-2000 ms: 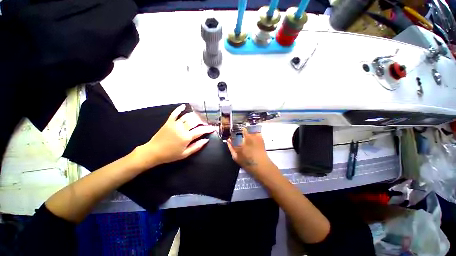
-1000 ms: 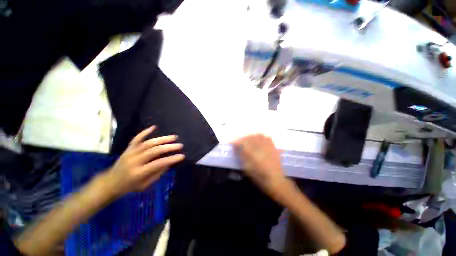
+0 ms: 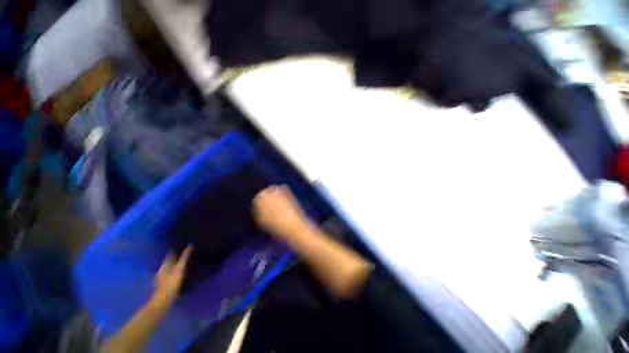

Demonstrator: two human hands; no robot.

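Note:
The view is strongly blurred. A black fabric piece (image 3: 217, 214) lies in or over the blue plastic crate (image 3: 117, 265), between my hands. My left hand (image 3: 171, 272) is at the piece's lower left edge, over the crate, with a finger or thumb pointing up. My right hand (image 3: 274, 209) is at the piece's right edge near the crate's right side, its fingers curled. The blur hides whether either hand grips the cloth.
The white table (image 3: 414, 186) runs diagonally to the right of the crate. A black cloth heap (image 3: 427, 48) lies on its far side. Dark bluish cloth (image 3: 162, 138) is behind the crate. Clear plastic bags (image 3: 586, 220) show at the right.
The view has swung left, and the sewing machine has left the clear view. Both hands have moved from the table edge to over the blue crate, with black fabric between them.

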